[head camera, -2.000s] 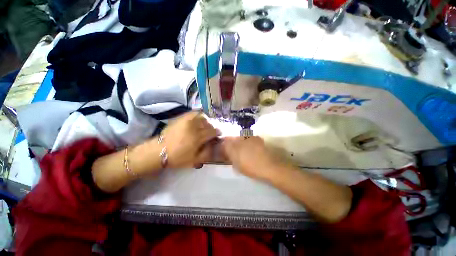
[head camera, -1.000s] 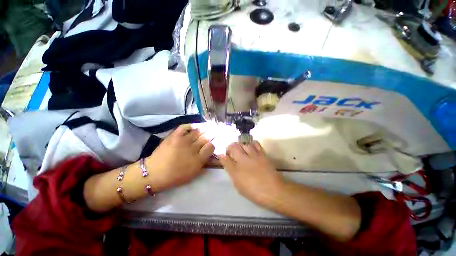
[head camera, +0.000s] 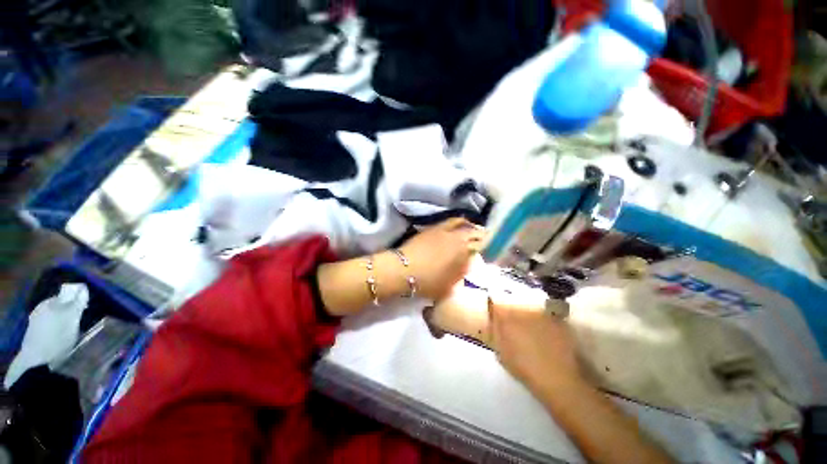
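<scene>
The white and black garment (head camera: 313, 213) lies heaped left of the sewing machine head (head camera: 698, 331). My left hand (head camera: 444, 258), with bracelets at the wrist, is at the garment's near edge, just left of the bright needle area. My right hand (head camera: 535, 340) is bent just right of it, below the knurled screw. Both sets of fingertips are close together in the glare. A small dark bit of fabric shows between them. The presser foot, the needle and what the fingers grip are hidden by glare and blur.
The white table has a measuring strip (head camera: 408, 408) along its front edge. A blue basket (head camera: 113, 399) with white and dark cloth stands at the lower left. A red basket (head camera: 698, 95) stands behind the machine. A bright blue lump (head camera: 589, 77) is behind the head.
The view has swung left, so machine and hands appear further right and tilted. The baskets and blue lump have come into view. Both hands remain beside the needle area.
</scene>
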